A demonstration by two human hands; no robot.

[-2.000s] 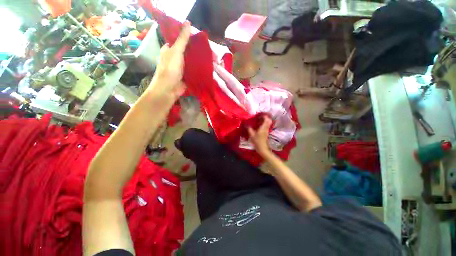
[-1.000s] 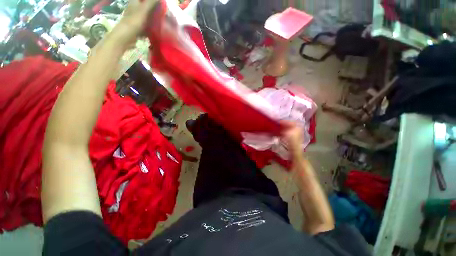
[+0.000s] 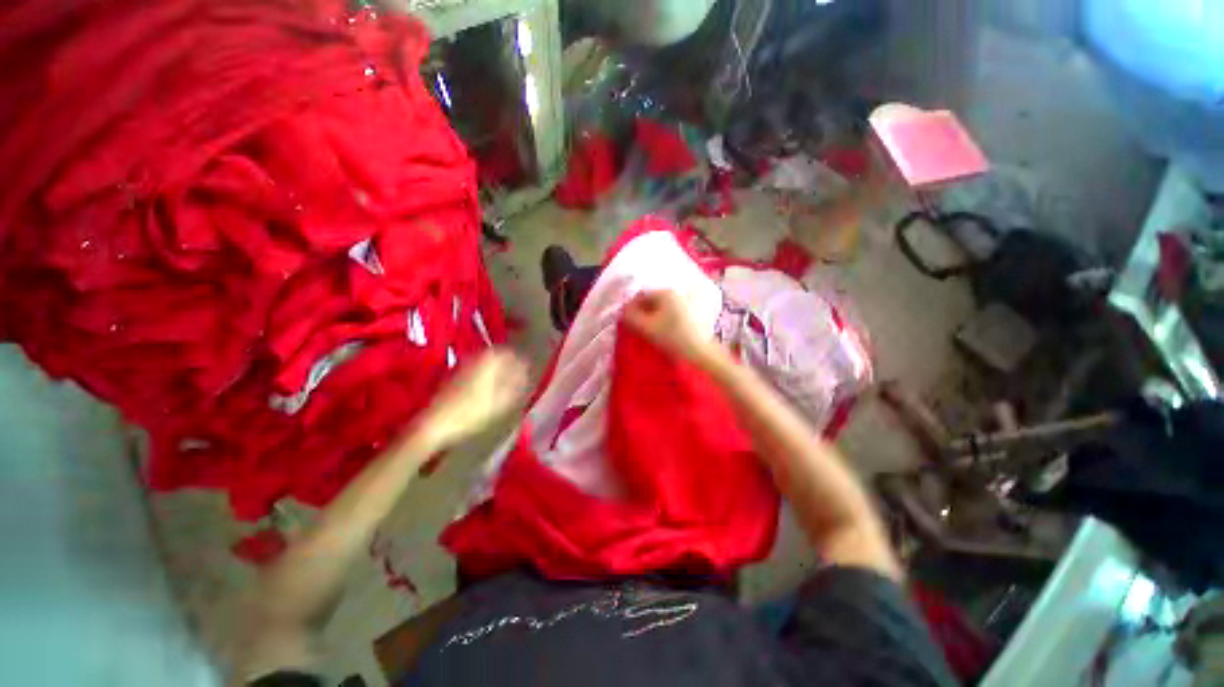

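Note:
A red garment point(image 3: 691, 463) with white lining point(image 3: 584, 349) lies spread over my lap, part of the lining facing up. My right hand point(image 3: 665, 322) is closed on the red cloth near its far end. My left hand point(image 3: 486, 389) is beside the garment's left edge, blurred; whether it holds any cloth cannot be told. A large heap of red garments point(image 3: 255, 255) with small white bits rises at the left. A rounded pile with pale pink lining outward point(image 3: 799, 342) lies on the floor just beyond the garment.
A pink-topped stool point(image 3: 929, 145) stands ahead right. A black bag with a looped strap point(image 3: 1027, 269) and wooden bars point(image 3: 1020, 436) lie on the right. Red scraps point(image 3: 644, 148) litter the floor ahead. A pale table edge point(image 3: 1060, 604) is at the lower right.
The garment has come down from being stretched between both raised hands onto my lap. My left hand has dropped from the upper left. The view has turned left and down.

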